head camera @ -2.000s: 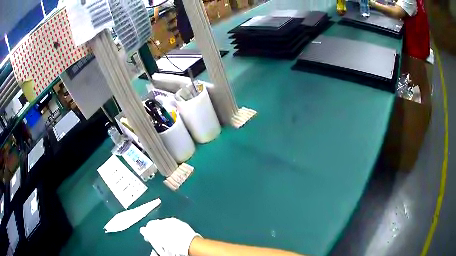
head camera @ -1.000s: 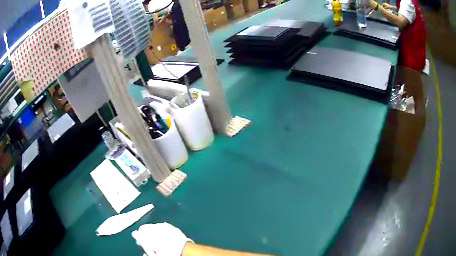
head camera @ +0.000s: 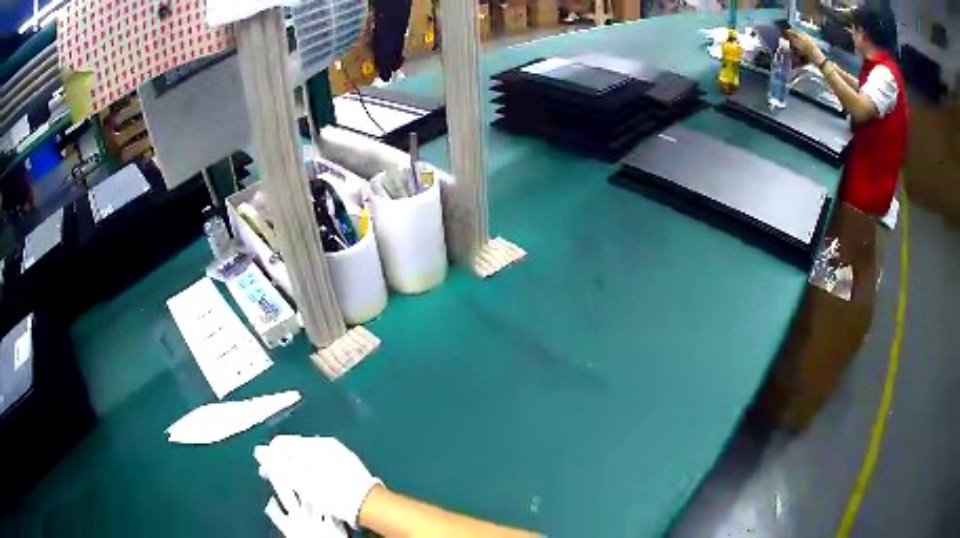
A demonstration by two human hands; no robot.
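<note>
My right hand (head camera: 316,480), in a white glove, is at the bottom left, low over the green bench mat (head camera: 453,420). Its bare forearm comes in from the bottom right. The fingers point left and look bent, and nothing can be made out in them. More white glove shows just below, cut by the bottom edge; whether it is this hand's thumb or something else is unclear. My left hand cannot be made out. A flat white pointed strip (head camera: 232,418) lies just beyond my right hand, apart from it. A white card strip (head camera: 218,336) lies behind it.
A small white printed box (head camera: 258,302), white pen cups (head camera: 408,236) and a white bin (head camera: 253,226) stand by pale posts (head camera: 295,200). Dark laptop stacks (head camera: 726,189) lie at the back right. A person in a red vest (head camera: 879,137) stands beyond, near a yellow bottle (head camera: 730,63).
The view has tilted up and shifted, showing more of the red-vested person. My right hand stays near the pointed strip, and more white glove shows below it. The bench things look unmoved.
</note>
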